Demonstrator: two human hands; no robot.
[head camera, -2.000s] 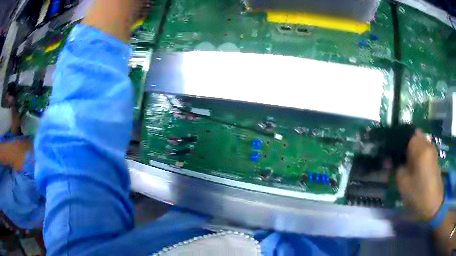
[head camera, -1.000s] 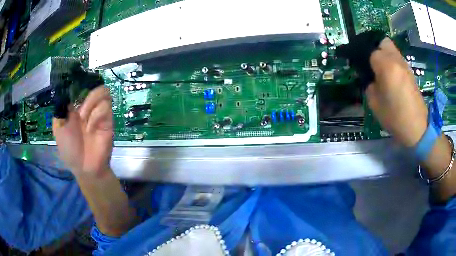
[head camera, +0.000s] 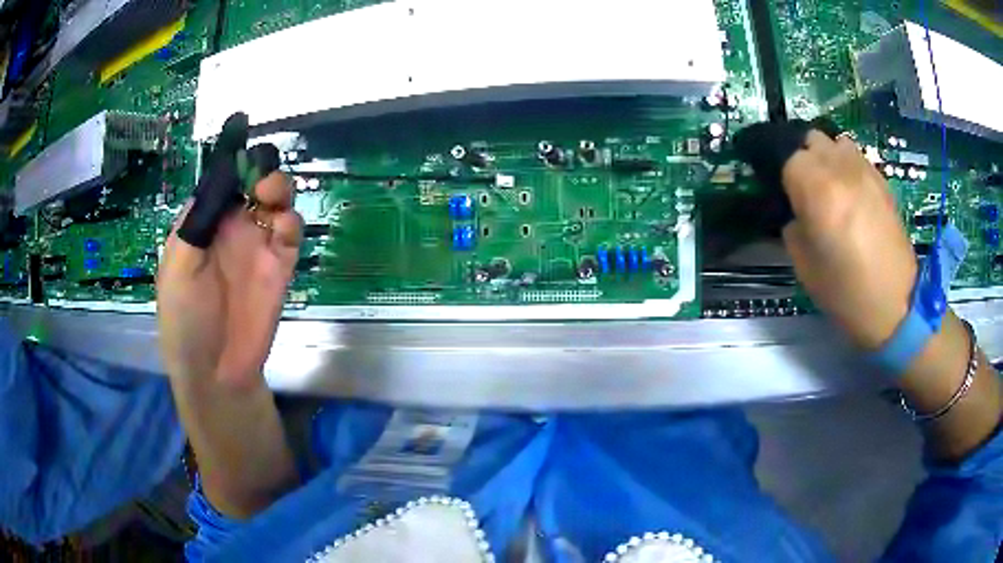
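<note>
A large green circuit board (head camera: 379, 236) lies in front of me, with a long white heatsink (head camera: 462, 50) across its back part. My left hand (head camera: 237, 236), with black finger cots, is over the board's left end, palm up. Something small and green shows between its thumb and fingertips. My right hand (head camera: 841, 209), also with black finger cots, is at the gap beside the board's right end, palm down. Its fingertips are bunched over the dark opening, and what they hold, if anything, is hidden. Blue capacitors (head camera: 462, 222) stand in the board's middle.
A silver front rail (head camera: 517, 357) runs along the near edge. Another board with a finned heatsink (head camera: 66, 165) is at left, and one with a heatsink (head camera: 946, 77) at right. A blue wrist strap (head camera: 924, 319) and its cord are at my right wrist. Blue sleeve cloth hangs at lower left.
My left arm has drawn back from the far side, and its hand has moved slightly right with fingers raised. My right hand has come down slightly from its place a second ago.
</note>
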